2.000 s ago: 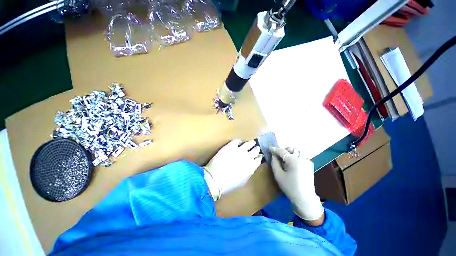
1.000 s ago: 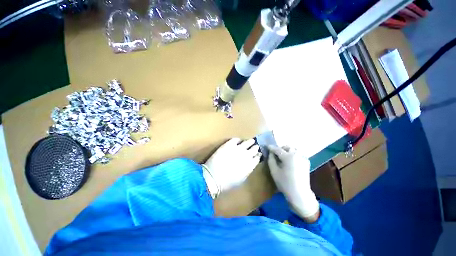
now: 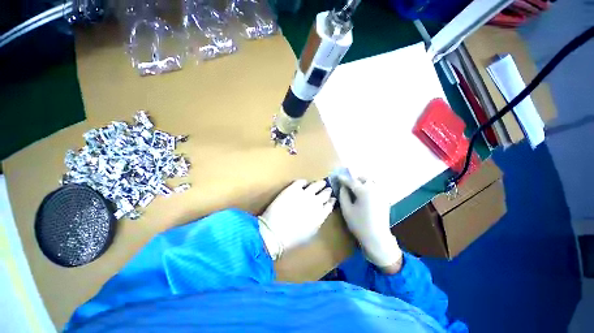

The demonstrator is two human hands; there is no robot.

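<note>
My left hand [image 3: 298, 214], in an off-white glove, lies on the cardboard with its fingertips at the black end of a small flat grey pad [image 3: 339, 177]. My right hand [image 3: 366, 211], also gloved, holds the pad's other side between thumb and fingers, which partly hide it. A brown, white and black power screwdriver [image 3: 312, 71] hangs above, its tip over a small fitting cluster [image 3: 284, 140]. A big pile of silver-white metal fittings [image 3: 127, 162] lies at left centre beside a round black screw dish [image 3: 75, 225].
Clear plastic shells [image 3: 155, 49] stand at the far end of the cardboard [image 3: 215, 97]. A white sheet [image 3: 384, 110] and red bubble-wrap pouch [image 3: 446, 135] are at right. A black cable [image 3: 521, 94] crosses there, above a cardboard box [image 3: 472, 208].
The camera view has shifted slightly. My right hand has moved a little left and covers more of the pad. My left hand stays at the pad's black end.
</note>
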